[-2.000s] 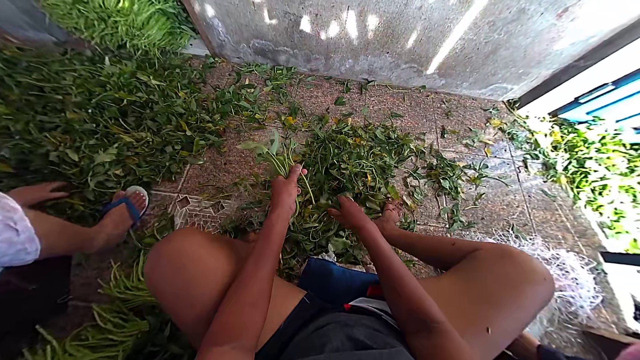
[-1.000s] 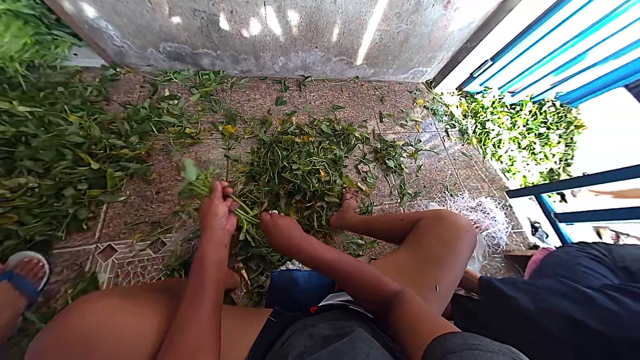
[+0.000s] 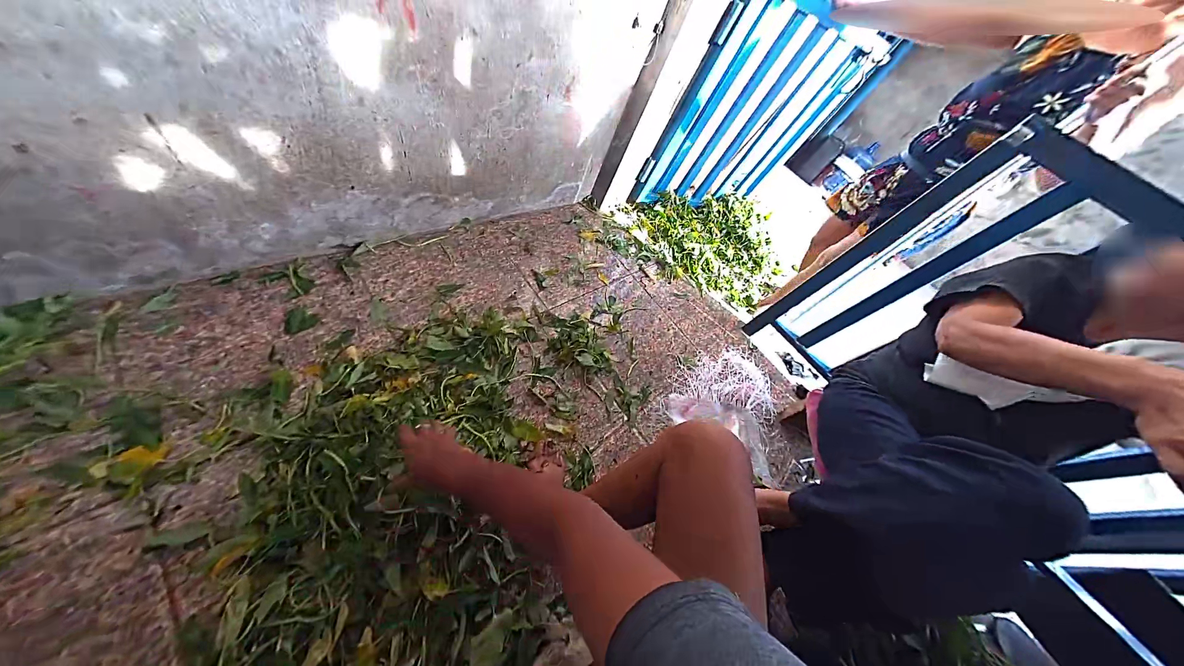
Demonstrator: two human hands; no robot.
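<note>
My right hand [image 3: 439,458] is over the upper part of a pile of leafy green stems [image 3: 370,527] on the floor. Its fingers are partly curled, and whether they grip a stem is not clear. Some leaves in the pile are yellow. Just right of the hand, my bare foot [image 3: 548,465] rests at the pile's edge, below my bent knee [image 3: 708,449]. My left hand is out of the frame.
A concrete wall [image 3: 305,120] runs behind the speckled tiled floor [image 3: 647,324]. More leaves [image 3: 708,240] lie by a blue slatted gate [image 3: 740,92]. Pink-white plastic strands [image 3: 731,384] lie beyond my knee. A person in dark clothes [image 3: 925,499] sits close at right; another person stands behind blue rails [image 3: 888,245].
The view has swung far to the right. My left hand, earlier around a bunch of green stems, has left the frame. More of the seated person and the gate shows.
</note>
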